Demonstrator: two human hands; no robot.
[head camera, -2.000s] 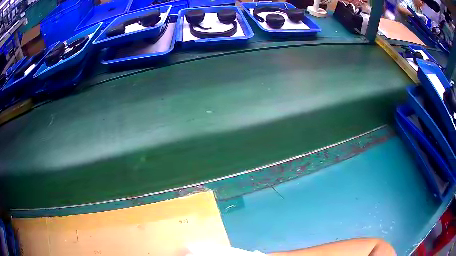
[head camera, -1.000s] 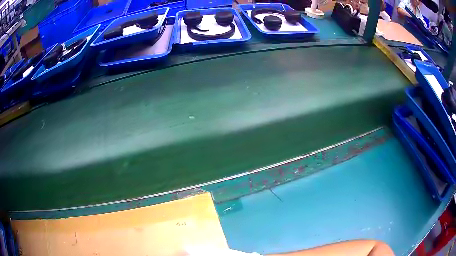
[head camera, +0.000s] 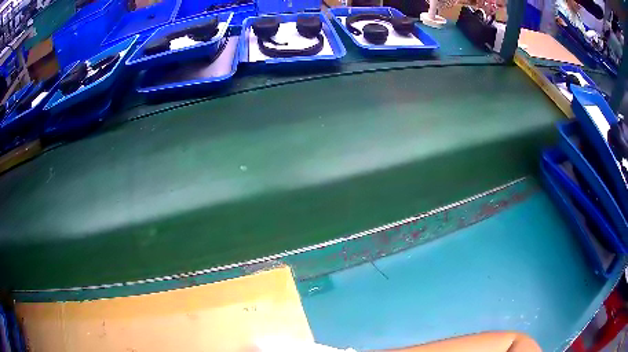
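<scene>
My right hand (head camera: 297, 345), in a white glove, is cut off by the bottom edge, over the tan bench board (head camera: 165, 313). Its bare forearm reaches in from the right along the bottom. The glove is overexposed and its fingers are hidden, so I cannot tell whether it holds anything. My left hand is out of the picture. The teal surface (head camera: 420, 295) lies right of the board. Beyond both, the dark green conveyor belt (head camera: 275, 179) crosses the view.
Blue trays (head camera: 292, 58) with black headphones (head camera: 292, 49) line the ledge beyond the belt. Blue trays (head camera: 582, 213) are stacked at the right edge. A green post (head camera: 511, 34) stands at the back right. Part of a red stool (head camera: 606, 323) shows at lower right.
A small pale mark on the belt has moved left and slightly nearer. My right forearm has shifted slightly down. The trays beyond the belt stand as before.
</scene>
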